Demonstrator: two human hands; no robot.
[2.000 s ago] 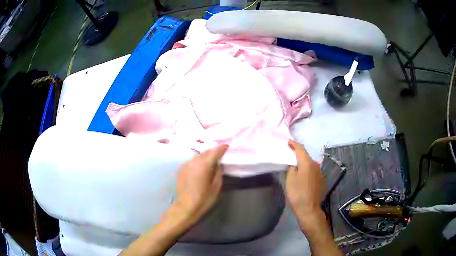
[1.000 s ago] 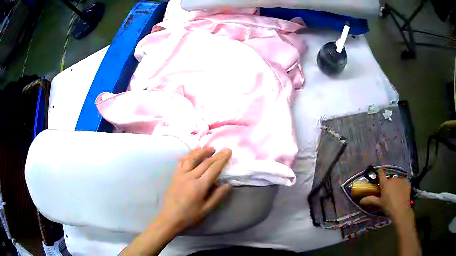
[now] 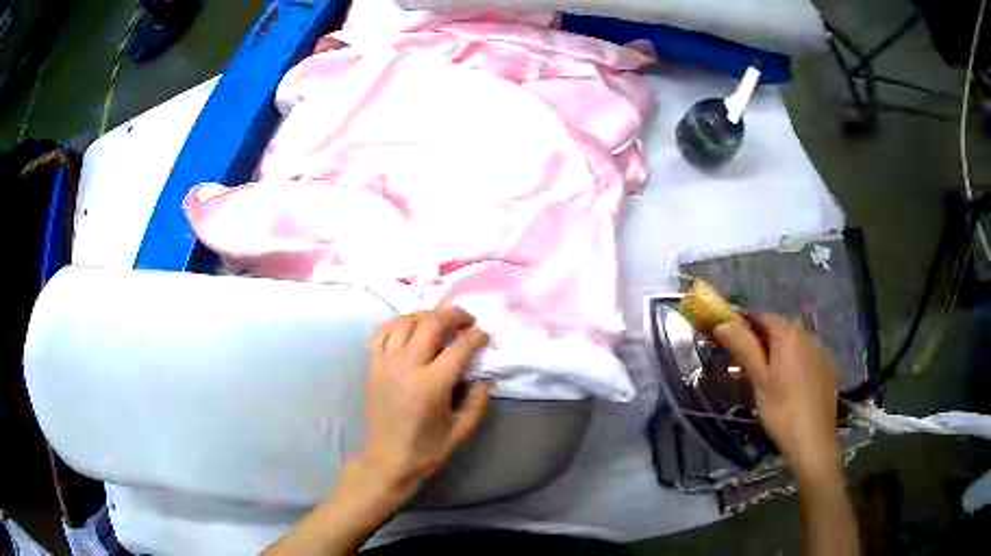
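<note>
The pink satin garment (image 3: 456, 163) lies heaped behind the large pressing buck (image 3: 196, 369), its white edge (image 3: 560, 367) over the buck's right part. My left hand (image 3: 418, 380) rests on the cloth near that edge, fingers bent; whether it pinches cloth is hidden. My right hand (image 3: 788, 380) is shut on the wooden handle of the steam iron (image 3: 695, 375). The iron is tilted, its pointed plate showing, at the left side of the layered iron rest (image 3: 804, 282).
A dark round bottle with a white nozzle (image 3: 710, 133) stands on the white table cloth at the right. The sleeve buck (image 3: 695, 16) is at the far side. A blue support arm (image 3: 223, 130) runs at the left. A white-wrapped hose (image 3: 924, 421) trails right from the iron.
My right hand went from the garment's edge to the iron, then tilted it and moved it left on the rest. My left hand moved from gripping the edge to lying on the cloth.
</note>
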